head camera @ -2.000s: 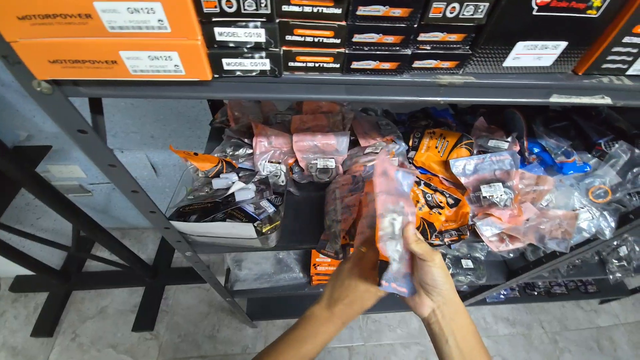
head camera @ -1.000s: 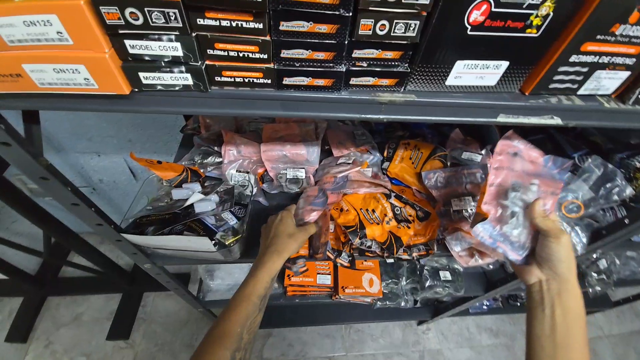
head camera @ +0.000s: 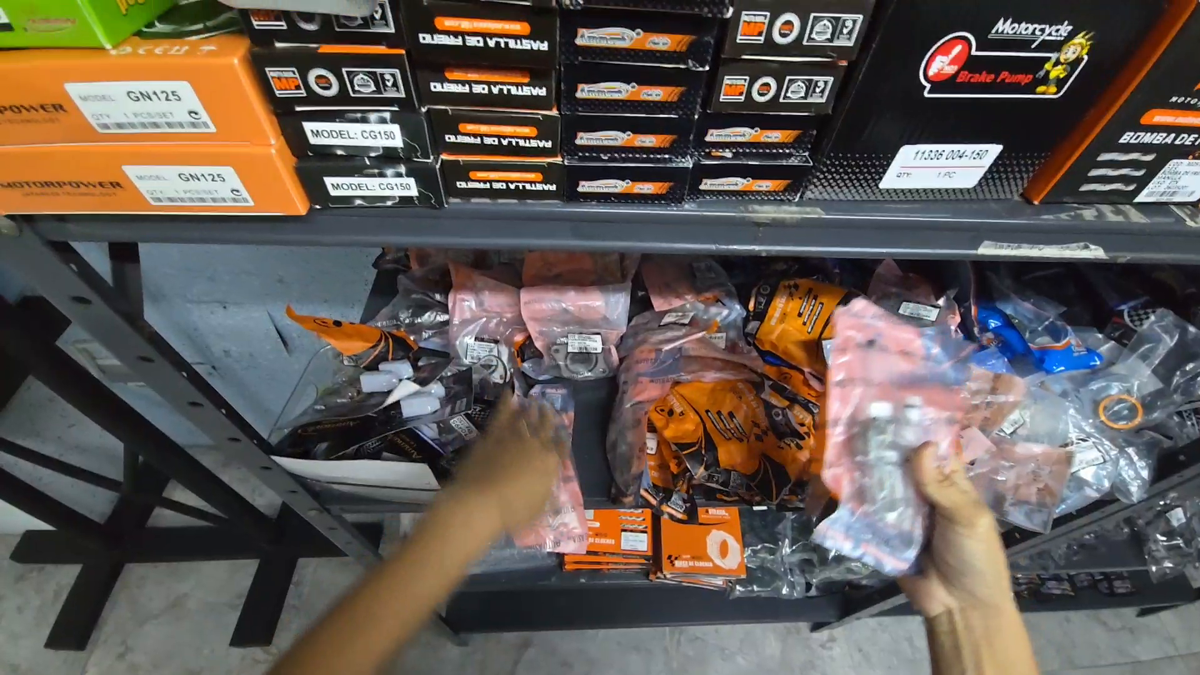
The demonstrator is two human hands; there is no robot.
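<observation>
My right hand (head camera: 952, 525) grips a pink and clear plastic bag (head camera: 881, 422) with metal parts inside, held up in front of the shelf's right part. My left hand (head camera: 516, 464), blurred, is at a narrow pink plastic bag (head camera: 565, 506) near the shelf's front edge; its fingers are partly hidden, so I cannot tell whether it holds the bag. Between the hands lies a large clear bag filled with orange and black packets (head camera: 731, 422). Pink bags with metal parts (head camera: 574, 328) lie behind my left hand.
An open box of packets (head camera: 356, 473) stands at the shelf's left. Above runs the upper metal shelf's edge (head camera: 600, 230), bearing stacked orange boxes (head camera: 141, 178) and black boxes (head camera: 628, 141). Orange flat packs (head camera: 701, 544) lie on the level below. Blue parts in bags (head camera: 1041, 342) are at right.
Both hands were together at a pink bag two seconds ago, then apart. Since one second ago, my left hand has moved from the large bag of orange packets to the narrow pink bag left of it.
</observation>
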